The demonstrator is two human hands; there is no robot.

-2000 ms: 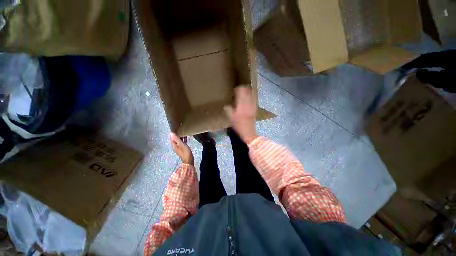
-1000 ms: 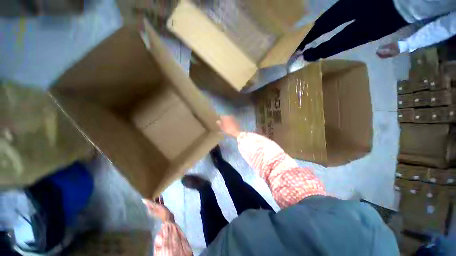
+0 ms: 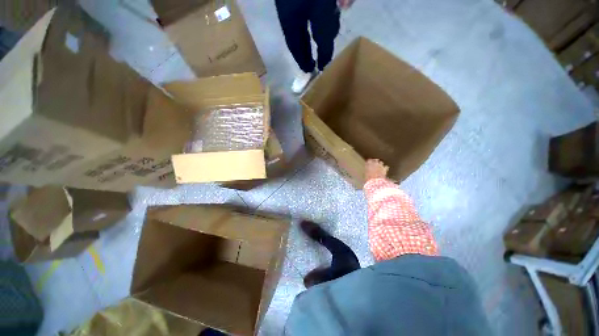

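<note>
My right hand (image 3: 376, 170) is at the near rim of a large open brown carton (image 3: 400, 108), its fingers bent over the edge. The carton's mouth faces up and it looks empty inside. My left hand is not in view. Another open brown carton (image 3: 256, 226) lies beside my feet at the lower left, its mouth facing me, and looks empty. A carton with raised flaps (image 3: 220, 165) stands further off and holds shiny clear plastic (image 3: 230, 128).
A large printed carton (image 3: 85, 154) is at the left, with a smaller open carton (image 3: 108, 213) below it. A person's legs (image 3: 307, 29) stand beyond the held carton. A white metal frame (image 3: 542, 289) and stacked cartons (image 3: 555, 220) are at the right.
The view has turned right. My right hand has gone from the first carton to the rim of another one, now upright. The first carton is at the lower left and my left hand has left view.
</note>
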